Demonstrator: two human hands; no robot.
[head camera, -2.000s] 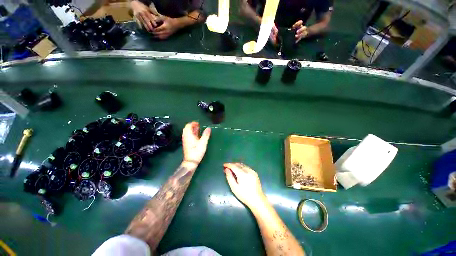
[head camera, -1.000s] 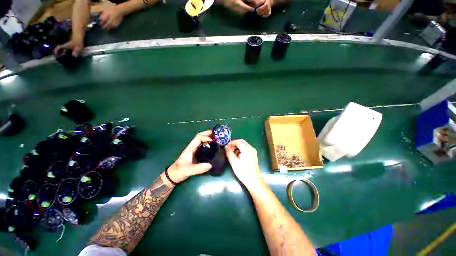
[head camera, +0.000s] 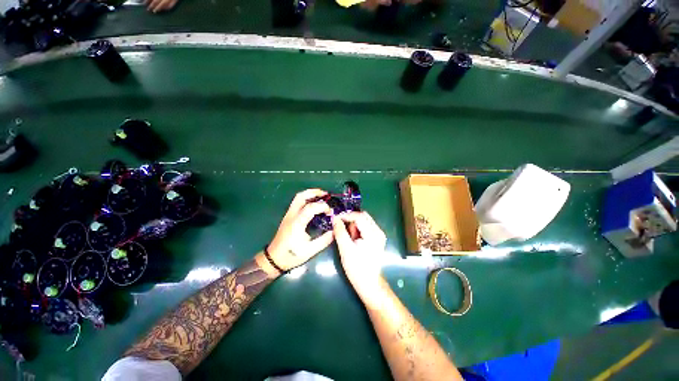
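Note:
A black cylindrical housing (head camera: 320, 223) is held by my left hand (head camera: 295, 237), its fingers wrapped around it. A small dark inner module (head camera: 350, 196) sits at the housing's far right side, above my right fingertips. My right hand (head camera: 360, 244) has its thumb and fingers pinched together at the module's near edge, where thin red and dark wires show. My fingers hide most of the housing and what exactly the right hand pinches.
A pile of black units (head camera: 89, 245) covers the left. On the right are the parts carton (head camera: 439, 201) with small fasteners, a tape roll (head camera: 433, 292), a white container (head camera: 525, 205) and a blue-and-white box (head camera: 633, 201). Single housings (head camera: 419, 68) stand by the rail. A person's hand (head camera: 160, 4) shows opposite.
The view has shifted slightly. Both hands stay together on the unit, with the module turned from its earlier blue face-on look. A black housing now stands alone by the far rail at left.

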